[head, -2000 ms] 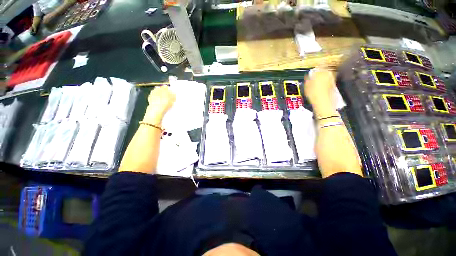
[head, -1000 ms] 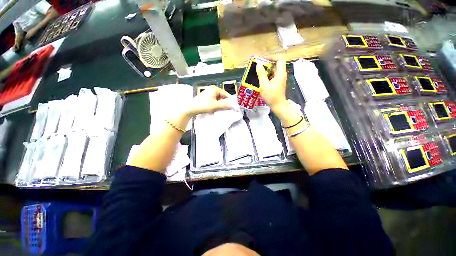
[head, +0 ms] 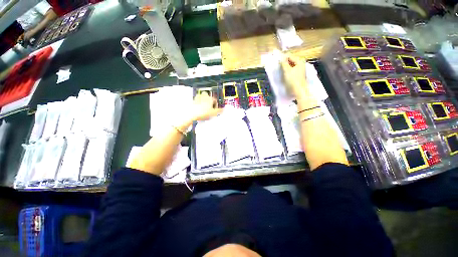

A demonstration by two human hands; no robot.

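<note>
The clear blister tray lies in front of me. Two bare keypad phones show in its back row, and white phone bags fill its front row. My left hand is over the back-left pocket and partly covers another bare phone; whether the fingers grip it is unclear. My right hand holds a white bagged phone at the back row, right of the bare phones. A further white bag lies to its right. A stack of empty bags lies left of the tray.
A tray of bagged phones stands at the left. Stacked clear trays with bare phones stand at the right. A small fan and a metal upright are behind. A red tray is far left, a blue stool below.
My right hand has moved back and right from the middle; the bare phone it held is no longer seen there, and it now holds a white bag. My left hand has drawn slightly left and down.
</note>
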